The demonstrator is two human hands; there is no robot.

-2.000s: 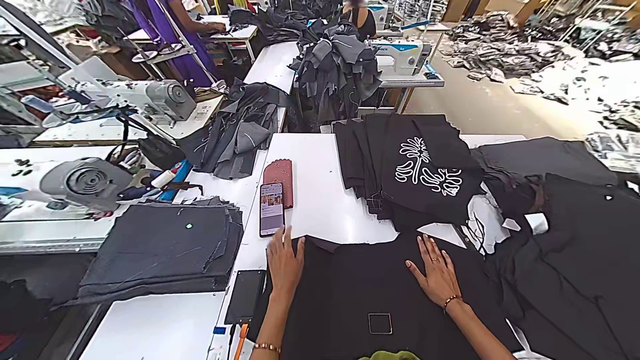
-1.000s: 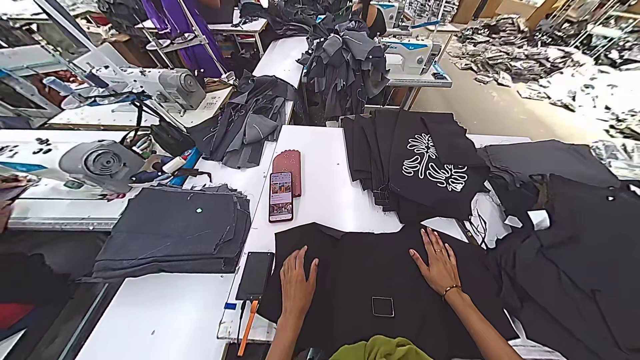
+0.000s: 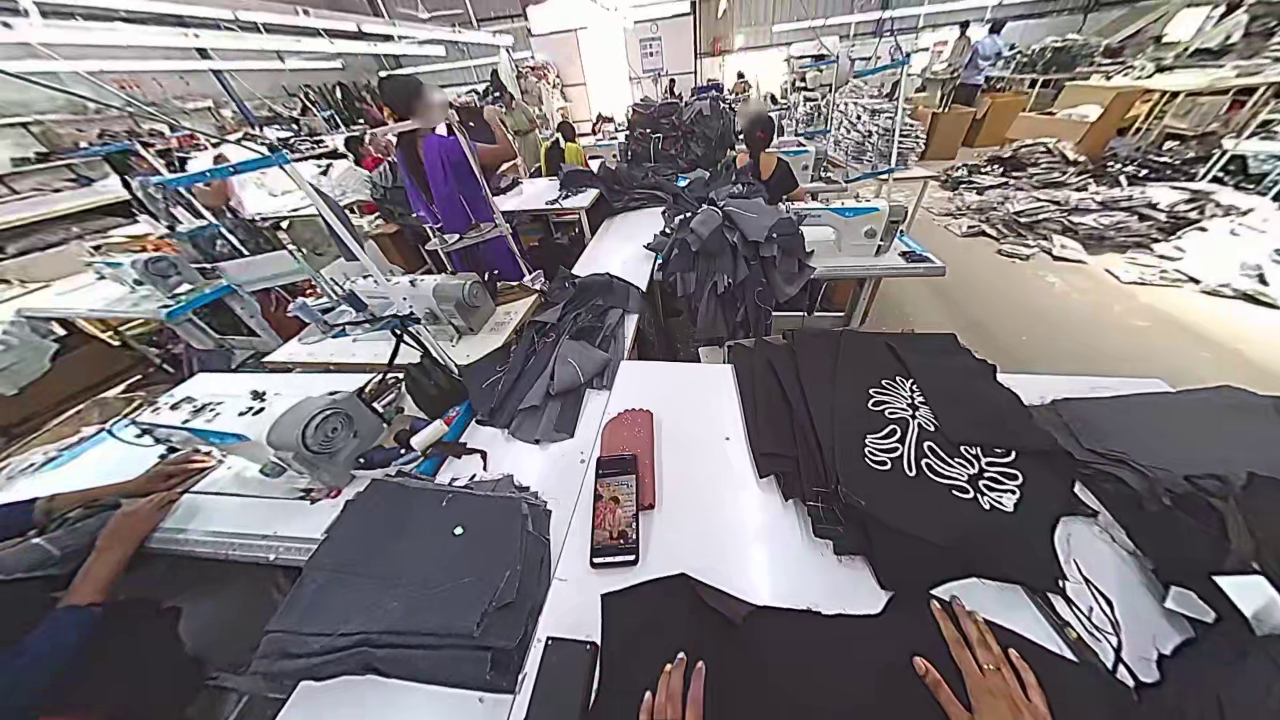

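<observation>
A black fabric panel (image 3: 780,655) lies on the white table before me. My left hand (image 3: 675,692) rests on it at the bottom edge of the view, only its fingers showing. My right hand (image 3: 980,665) lies palm down on the black cloth to the right, fingers spread, a ring on one finger. Neither hand grips anything. Beyond them is a stack of black panels, the top one bearing a white print (image 3: 905,440). A lit smartphone (image 3: 614,510) lies partly over a reddish case (image 3: 632,440). A second dark phone-like device (image 3: 563,680) is left of my left hand.
Stacked dark grey fabric pieces (image 3: 400,570) lie at left, beside a sewing machine (image 3: 290,430) where a co-worker's hands (image 3: 150,500) are. Grey cloth strips (image 3: 560,350) hang over the table farther back. Dark cloth (image 3: 1170,430) and white scraps (image 3: 1110,590) lie at right.
The view has tilted up markedly, showing more of the room. Two seconds ago my left hand was near the phone; a second ago it was lower on the black panel.
</observation>
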